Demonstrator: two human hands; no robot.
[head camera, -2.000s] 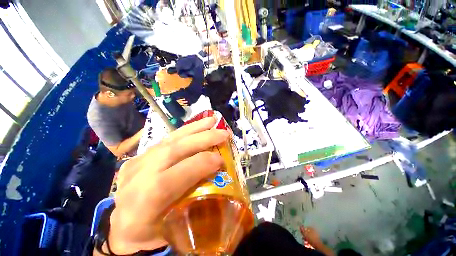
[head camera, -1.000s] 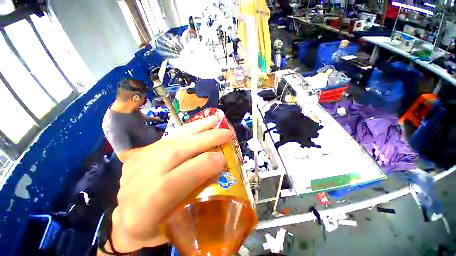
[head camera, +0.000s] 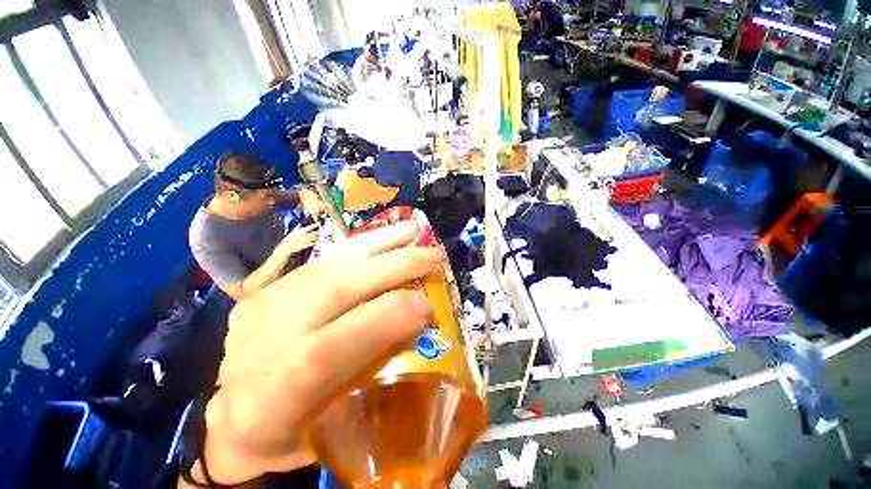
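Note:
My left hand (head camera: 320, 344) comes in from the lower left, large and close to the camera, with a dark band at the wrist. Its fingers are wrapped over a bottle (head camera: 396, 420) of amber-orange liquid with a gold and red label. The bottle's tapering clear end points down towards the wearer and is cut off by the bottom edge; its red-labelled end points away. The thumb is hidden. My right hand is not in view.
A person (head camera: 244, 229) in a grey top works at the left. Dark cloth (head camera: 563, 244) lies on a white table (head camera: 635, 315) ahead. Purple cloth (head camera: 731, 277), a red basket (head camera: 637, 186) and an orange stool (head camera: 797, 224) are at the right. Scraps lie on the floor.
The view has tilted up and shifted left since the earliest frame. The bottle stays in my left hand, nearly unmoved in the picture. The other person's head and arms have shifted.

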